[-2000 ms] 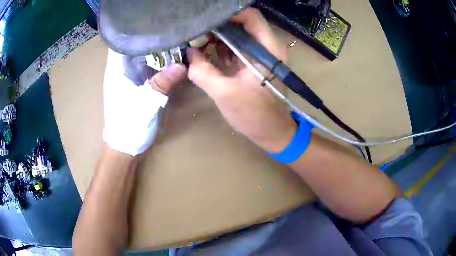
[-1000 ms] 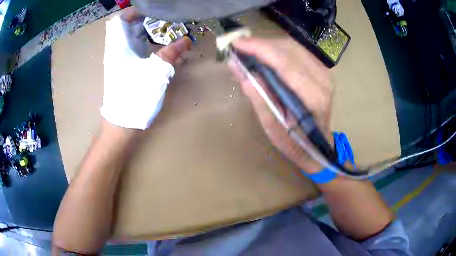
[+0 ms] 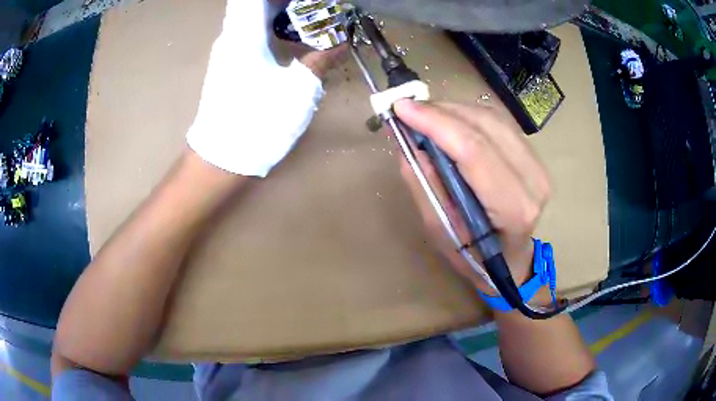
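Observation:
My left hand [image 3: 263, 94], in a white glove with bare fingertips, holds a white, silver and yellow slotted assembly [image 3: 320, 22] at the top of the view. My right hand [image 3: 479, 160] is bare, with a blue strap [image 3: 540, 274] at the wrist, and grips the black soldering iron [image 3: 463, 192]. A cream clamp [image 3: 399, 96] sits near its front, and a thin silvery tube [image 3: 424, 176] runs alongside. The iron's front end points up at the assembly's right side; whether the tip touches it I cannot tell.
The grey hood [image 3: 487, 12] covers the top. A black stand [image 3: 514, 66] with a yellow speckled patch [image 3: 542, 103] is at upper right. Assemblies lie on the dark surface at left [image 3: 33, 166] and right [image 3: 631, 66]. Tiny shiny bits dot the tan mat [image 3: 314, 258].
My right hand first drew back from the assembly and turned the iron forward; its front end is now beside the assembly. My left hand and the assembly sit further right and higher in view.

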